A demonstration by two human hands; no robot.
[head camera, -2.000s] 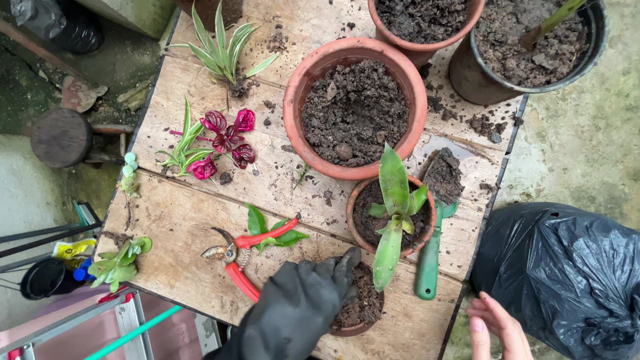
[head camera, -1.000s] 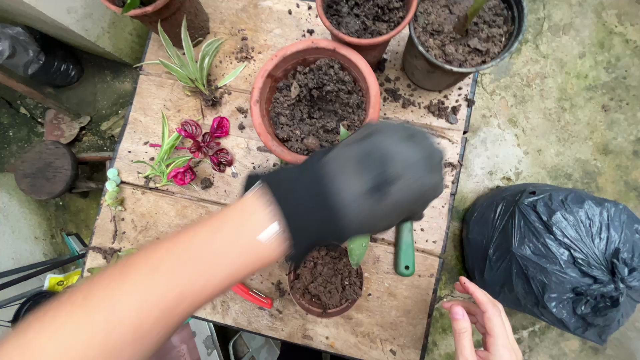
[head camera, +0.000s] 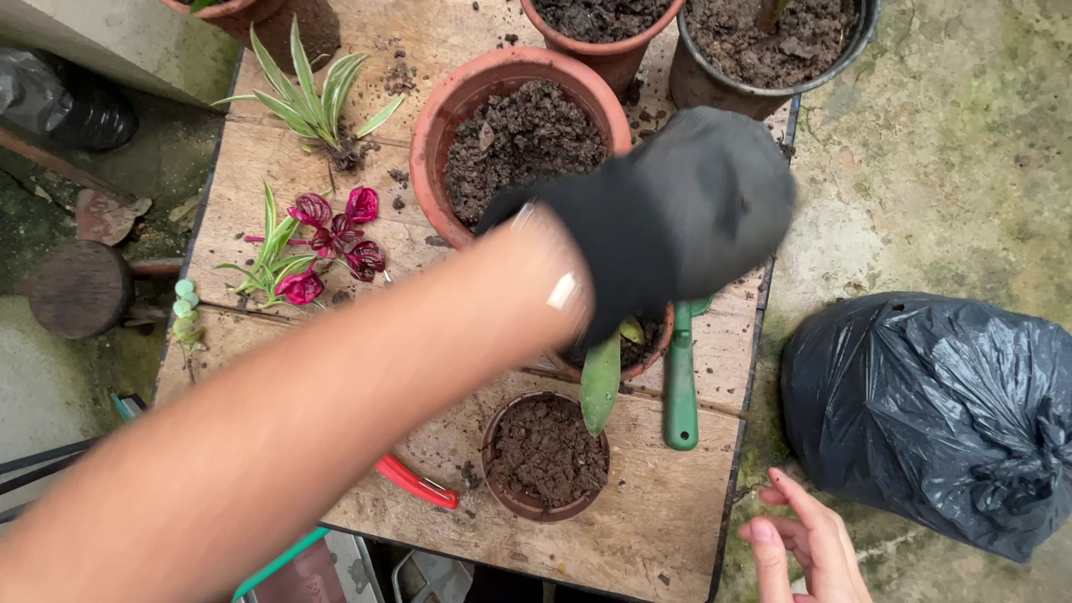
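Note:
My left hand [head camera: 712, 201], in a black glove and blurred, reaches across the wooden table above a potted plant, near the blade end of a green-handled trowel [head camera: 681, 385]. Its fingers and anything in them are hidden. Bare, my right hand [head camera: 808, 540] hangs off the table's right edge with fingers apart, nothing in it. A small pot of soil [head camera: 548, 452] stands near the front edge. Behind it, my arm partly covers the pot with a green-leaved plant [head camera: 601, 381]. A large terracotta pot [head camera: 431, 142] holds soil. One red handle of the pruning shears [head camera: 419, 483] shows beneath my forearm.
A variegated spider plant [head camera: 314, 105], dark red leaves [head camera: 339, 234] and a succulent cutting [head camera: 186, 310] lie at left. Another terracotta pot [head camera: 603, 50] and a black pot [head camera: 729, 92] stand at the back. A tied black plastic bag [head camera: 921, 419] sits right of the table, a round stool [head camera: 81, 289] left.
My gloved left hand has left the small soil pot and swung across, forward and right, over the potted plant; the forearm now covers much of the shears. My right hand stays by the table's right edge.

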